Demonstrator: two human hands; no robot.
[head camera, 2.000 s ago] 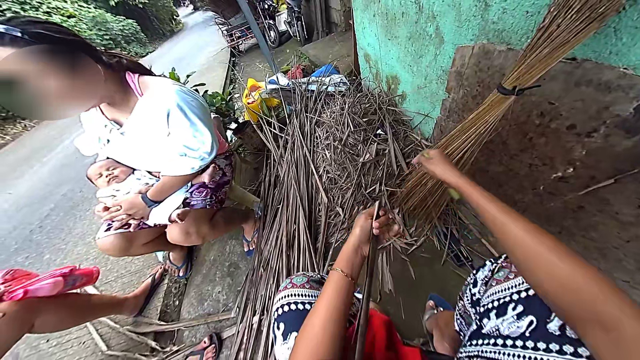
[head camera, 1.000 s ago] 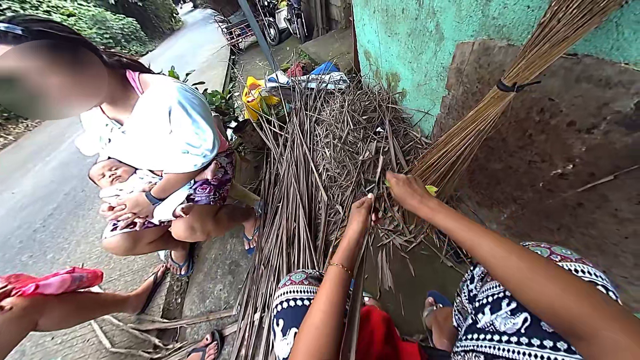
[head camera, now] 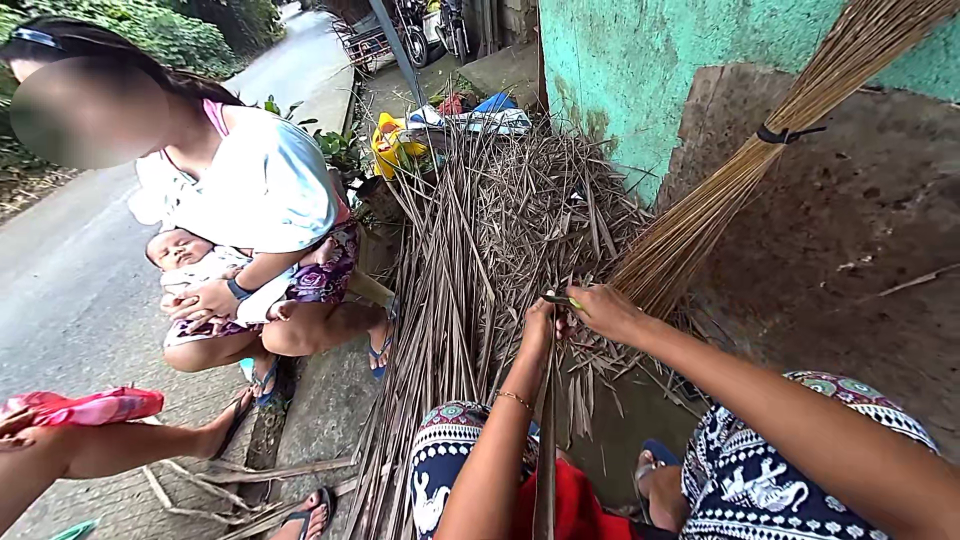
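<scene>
My left hand (head camera: 541, 321) grips a long dried palm leaf strip (head camera: 547, 450) that hangs down between my knees. Close against it, my right hand (head camera: 600, 309) holds a small knife (head camera: 559, 300) with a dark blade and a yellow-green part at the fingers, laid across the top of the strip. Right of my hands stands a tall bundle of thin brown sticks (head camera: 757, 169), bound with a black tie (head camera: 787, 136) and leaning on the wall. Long dried leaves (head camera: 442, 300) lie left of my hands, with a heap of leaf scraps (head camera: 540, 202) beyond.
A person (head camera: 247, 180) holding a baby (head camera: 187, 259) squats at left. Another person's leg (head camera: 127, 450) with a red cloth (head camera: 90, 406) is lower left. A green wall (head camera: 622, 82) rises ahead, and a yellow bag (head camera: 390, 146) lies past the leaves. Motorcycles stand farther back.
My right hand was at the stick bundle two seconds ago and has moved left, beside my left hand. My left hand still holds a strip.
</scene>
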